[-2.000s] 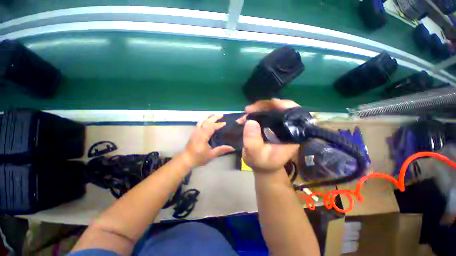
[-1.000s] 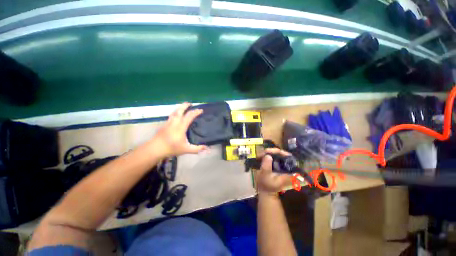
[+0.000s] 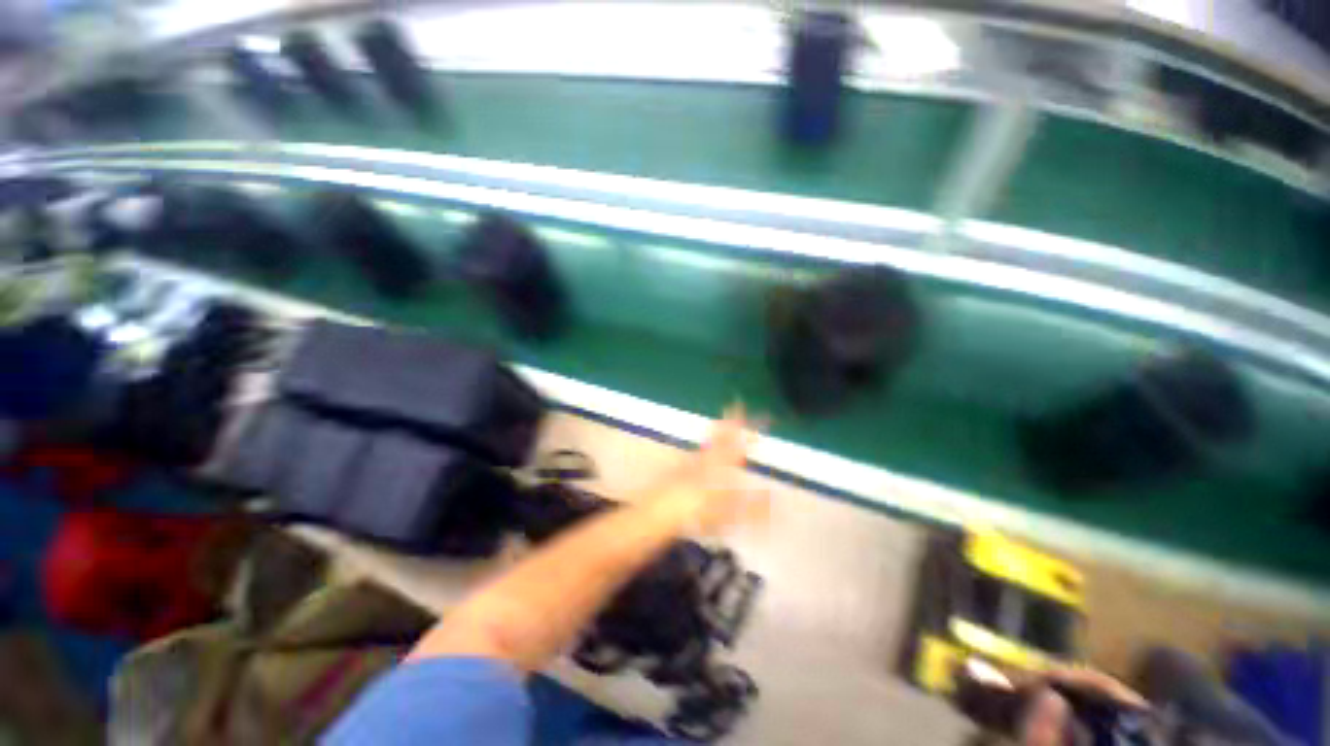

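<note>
The view is blurred. My left hand (image 3: 722, 478) is stretched out over the bench's back edge, beside the green belt (image 3: 656, 292), with nothing visible in it. A black housing (image 3: 843, 338) lies on the belt just beyond it. My right hand (image 3: 1053, 717) is at the bottom right edge, partly cut off, closed around the dark power screwdriver (image 3: 1123, 720) at the near side of the yellow screw feeder (image 3: 1021, 590). A dark shape shows along the feeder's left side; I cannot tell if it is a housing.
Black handles (image 3: 664, 619) lie in a tangled pile under and beside my left forearm. Two large black housings (image 3: 409, 391) lie side by side on the bench to the left. More housings (image 3: 1145, 423) are spaced along the belt. Khaki cloth (image 3: 277, 649) and a red thing (image 3: 124, 568) are at lower left.
The view has swung left. My left hand has let go of the dark housing near the feeder and moved out to the belt edge. My right hand stays near the feeder with the screwdriver.
</note>
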